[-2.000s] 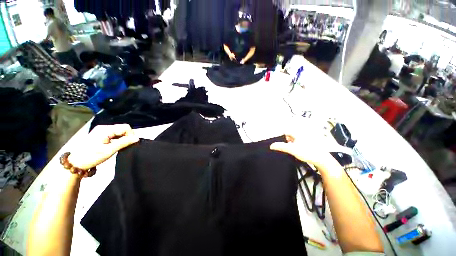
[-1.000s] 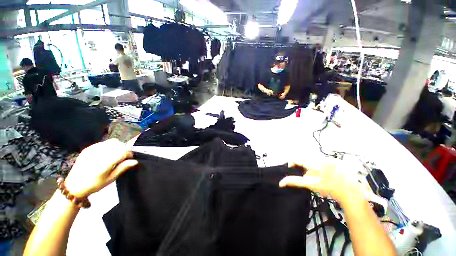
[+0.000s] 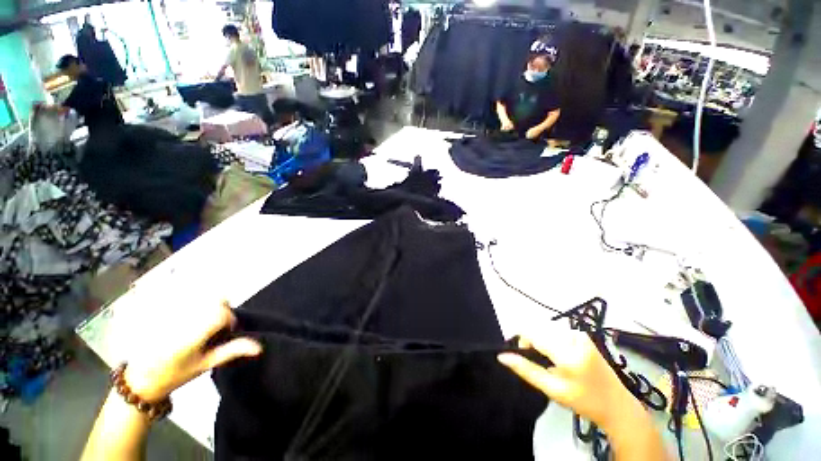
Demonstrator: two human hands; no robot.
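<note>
A black skirt (image 3: 387, 405) is held up by its waistband (image 3: 387, 342), which runs level between my hands. My left hand (image 3: 184, 356) grips the waistband's left end, with a brown bead bracelet on the wrist. My right hand (image 3: 572, 369) grips its right end. The lower part of the held skirt runs out of the picture. Another black skirt (image 3: 423, 279) lies flat on the table just beyond it, narrow end away from me.
The white table (image 3: 558, 225) bears dark garments (image 3: 351, 194) at its far left. To the right are black hangers (image 3: 594, 315), a black dryer-like tool (image 3: 662, 347), a power adapter (image 3: 702, 306) and a white spray gun (image 3: 734, 414). A masked person (image 3: 529, 99) handles black cloth opposite.
The held skirt and both hands have moved lower in the view, uncovering more of the skirt on the table. The held waistband looks straighter and more level.
</note>
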